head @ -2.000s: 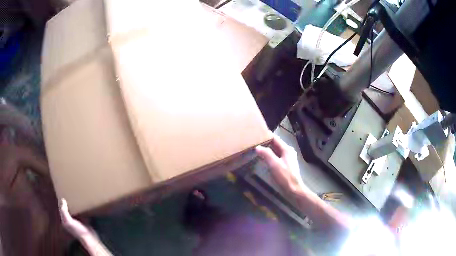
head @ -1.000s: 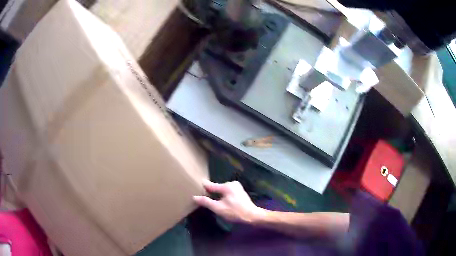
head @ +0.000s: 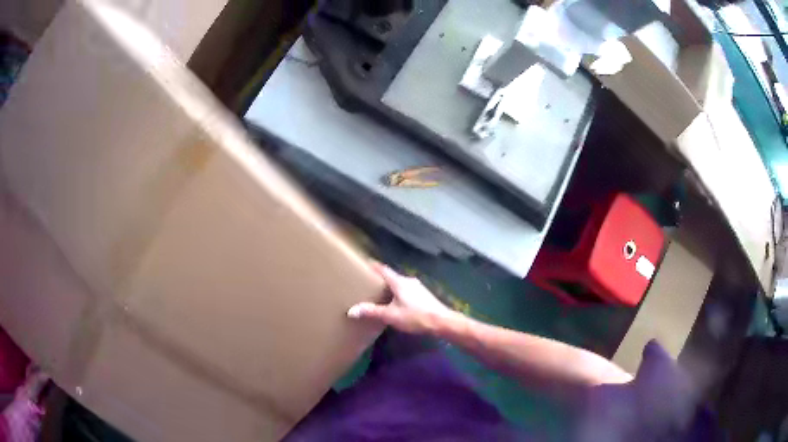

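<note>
A large brown carton [head: 207, 259] fills the left of the view, tilted, with a strip of tape across its face. My right hand [head: 402, 304] grips the carton's right edge, thumb on the near face and fingers behind the edge. My left hand is not in view. The carton's far side and underside are hidden.
The machine's grey base plate [head: 423, 95] with a pale fixture [head: 518, 65] sits on a light grey table [head: 328, 129]. Orange-handled pliers or snips [head: 413, 178] lie at its near edge. A red stool [head: 618, 250] and open cartons [head: 652, 82] are at the right.
The carton has moved left and been turned from flat to steeply tilted. The view has swung right, showing the red stool. My left hand, seen two seconds ago, has left the view.
</note>
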